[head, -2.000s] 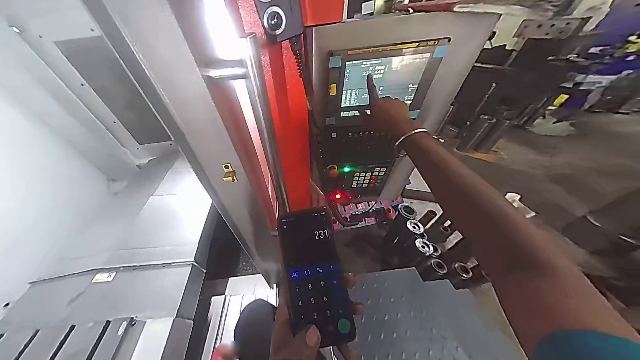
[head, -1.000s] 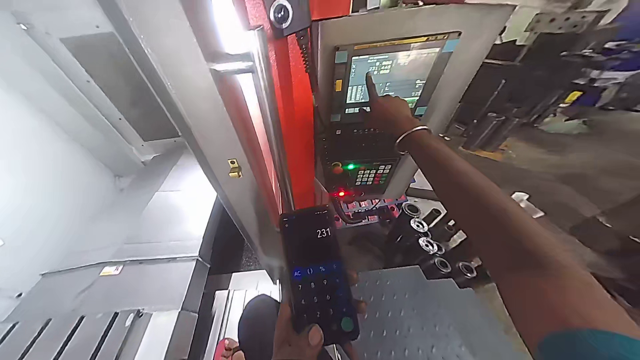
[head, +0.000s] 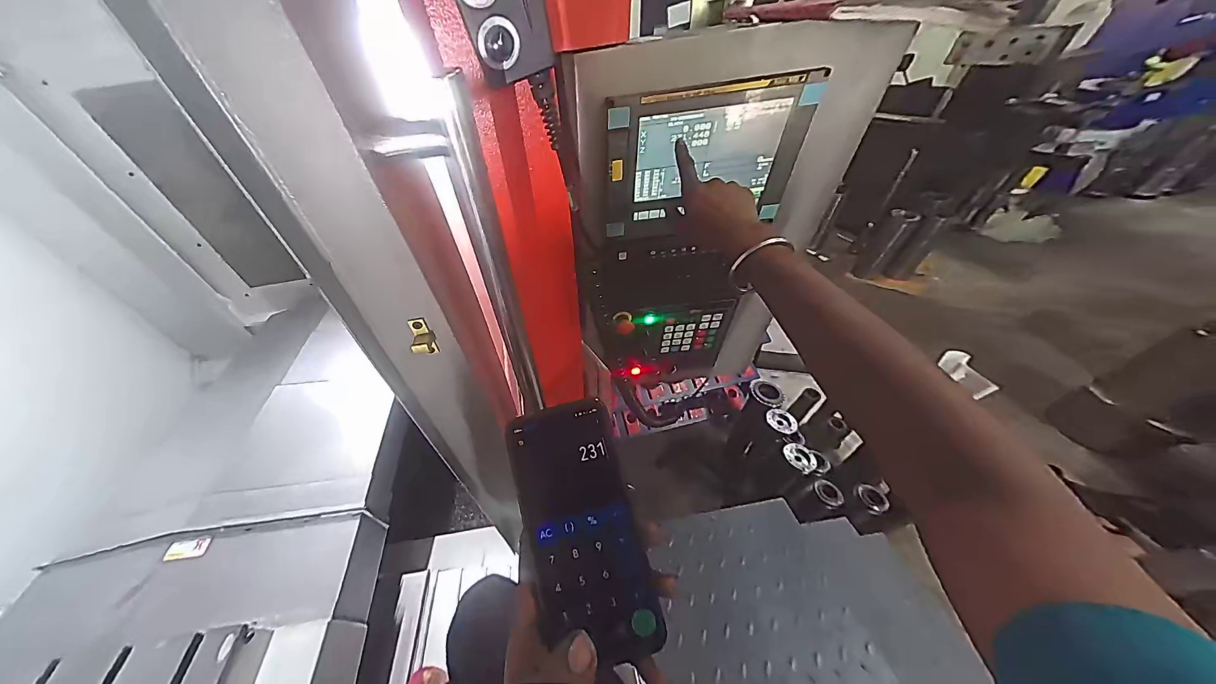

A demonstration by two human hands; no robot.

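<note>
A smartphone (head: pixel 587 532) showing a calculator keypad is held upright in my left hand (head: pixel 560 655), its thumb near the bottom keys and the fingers around the right edge. My right hand (head: pixel 717 204), with a metal bangle at the wrist, reaches up to the control panel of a machine tool. Its index finger is extended over the lit screen (head: pixel 655 142); whether the fingertip touches the glass I cannot tell. The other fingers are curled and hold nothing visible. Below the screen are a numeric keypad (head: pixel 692 332), a green light and a red light.
A red column and a vertical metal handle (head: pixel 489 228) stand left of the panel. The machine's bright interior lies at far left. Several cylindrical toolholders (head: pixel 800 458) stand beyond a dimpled metal plate (head: pixel 760 589). Shop equipment is at the upper right, with a white object (head: pixel 967 375) on the floor.
</note>
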